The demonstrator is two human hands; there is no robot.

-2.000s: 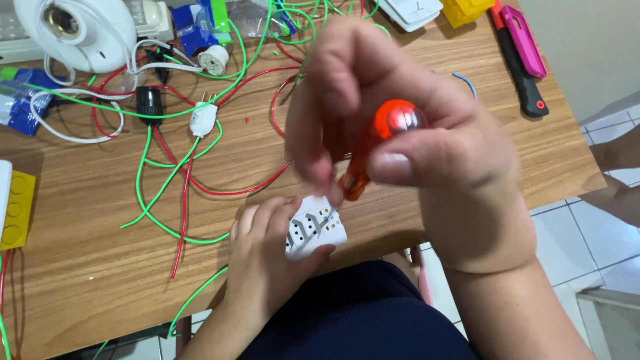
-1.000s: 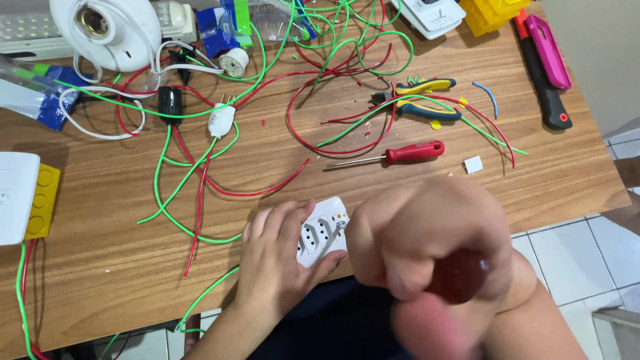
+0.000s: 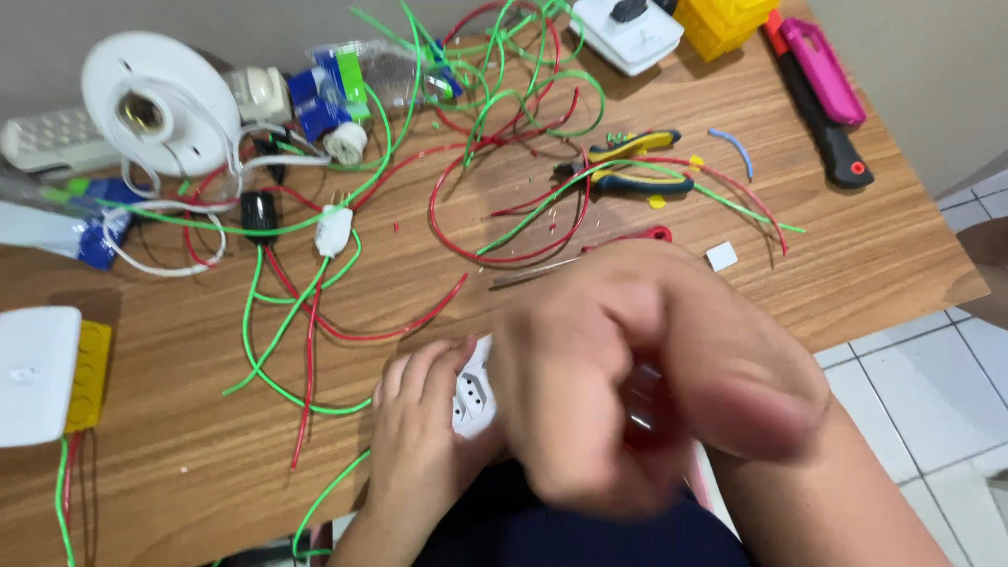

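My left hand (image 3: 429, 417) grips a white power outlet block (image 3: 474, 398) at the table's front edge, its three-hole sockets facing up. Close to the camera and blurred, my right hand (image 3: 630, 378) is closed around a red translucent screwdriver handle (image 3: 647, 405); the shaft is hidden. The right hand covers part of the outlet block in this view. Behind it, a second screwdriver with a red handle (image 3: 650, 234) lies on the table, partly hidden. Farther back, pliers with yellow and blue handles (image 3: 642, 185) lie among green and red wires.
A white plug (image 3: 334, 231) and a black connector (image 3: 259, 214) with wires lie left of centre. A round white lamp holder (image 3: 161, 102) stands at the back left. A white plate on a yellow box (image 3: 89, 378) is far left. A black-handled saw (image 3: 827, 130) lies right.
My right hand has moved down and nearer the camera since two seconds ago, still around the screwdriver handle. My left hand stays on the outlet block.
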